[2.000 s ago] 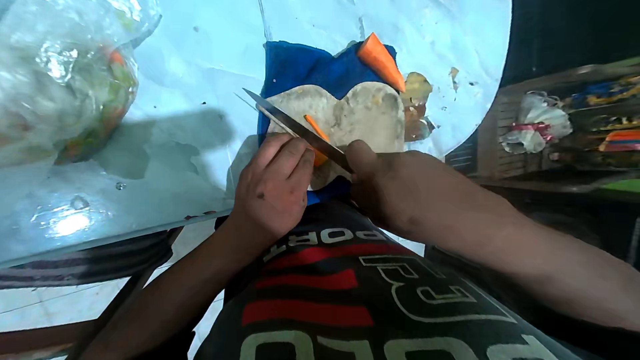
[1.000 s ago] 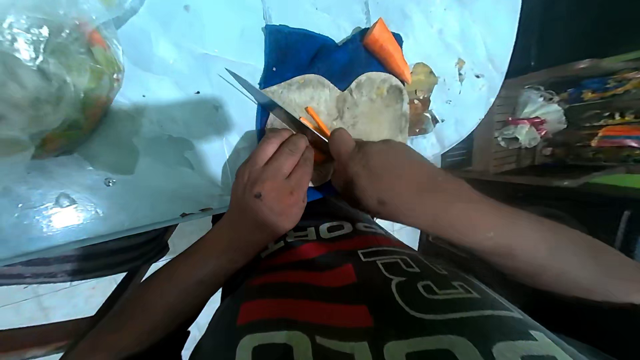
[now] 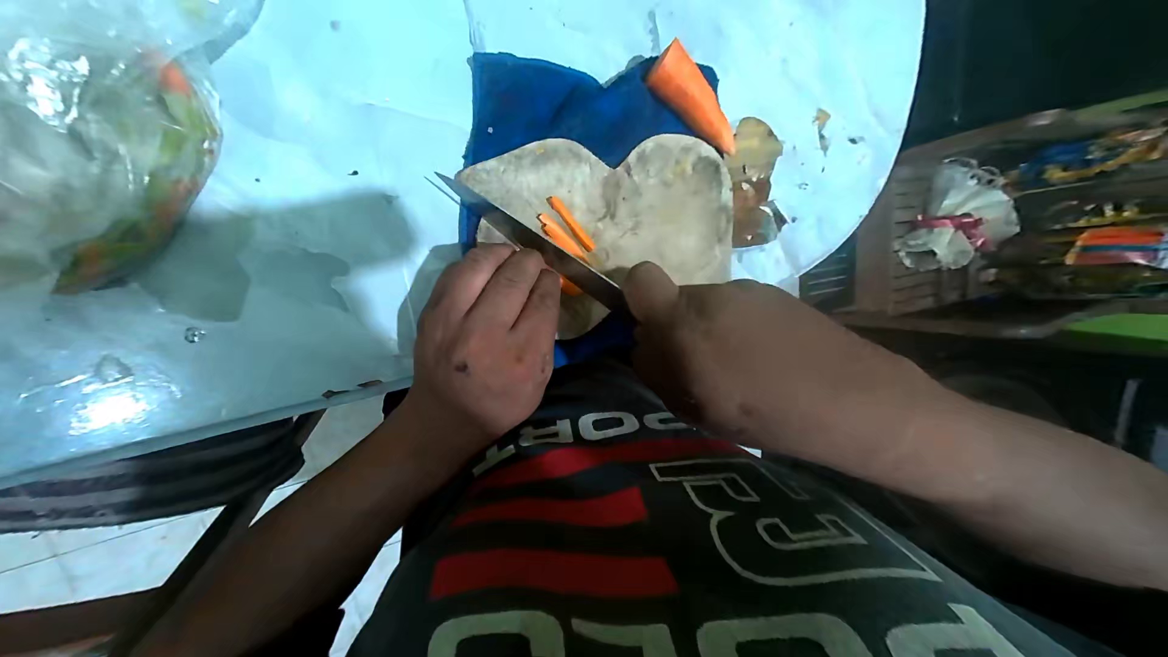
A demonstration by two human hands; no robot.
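My right hand (image 3: 703,342) grips the handle of a kitchen knife (image 3: 538,239), whose blade slants up and left over a heart-shaped cutting board (image 3: 671,205). Under the blade and beside it lie thin carrot strips (image 3: 571,224). My left hand (image 3: 493,333) rests at the board's lower left, curled fingers against the blade, pressing on a carrot piece (image 3: 570,286) that is mostly hidden. A blue cloth (image 3: 529,96) lies beneath the board. A larger carrot chunk (image 3: 689,96) rests on the cloth and the board's upper right edge.
A clear plastic bag of cut vegetables (image 3: 119,173) stands on the table (image 3: 310,137) at the left. Brownish scraps (image 3: 756,173) lie right of the board. Beyond the table's right edge, a shelf (image 3: 922,301) holds a white plastic bag (image 3: 963,219) and colourful packets (image 3: 1113,246).
One more carrot strip shows on the board than two seconds ago. Both hands stay at the board's lower edge, with the knife still in the right hand.
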